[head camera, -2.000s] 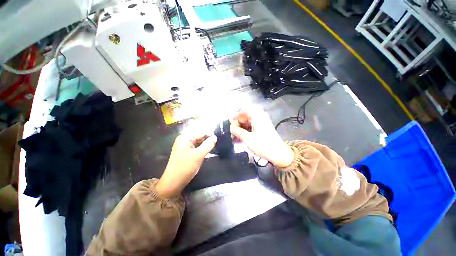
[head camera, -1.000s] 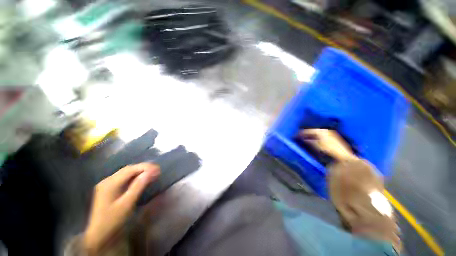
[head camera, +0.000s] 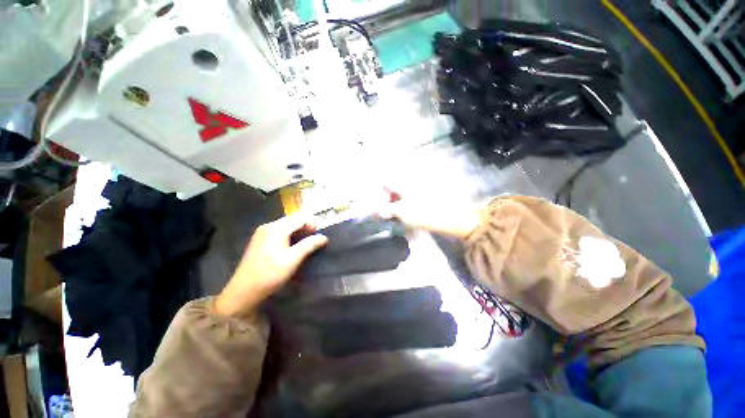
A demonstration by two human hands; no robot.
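A black cut strip (head camera: 359, 253) lies in front of the needle area of the white sewing machine head (head camera: 220, 98). My left hand (head camera: 274, 257) presses on its left end, thumb and finger close together. My right hand (head camera: 421, 214) is at the strip's far right edge; its fingertips are washed out by glare, so its hold cannot be told. More black strips (head camera: 388, 320) lie nearer to me. A yellow piece (head camera: 291, 198) shows beside the needle area. The presser foot is lost in the glare.
A black cloth heap (head camera: 131, 269) lies at left. A shiny black pile (head camera: 535, 90) lies at back right, with a dark cord trailing. Red and dark snips (head camera: 500, 314) lie right of the strips. A blue bin (head camera: 729, 318) stands at the right edge.
My right hand has come back from inside the blue bin to the needle area. My left hand has moved to the strip near the needle. The view has swung back to the machine.
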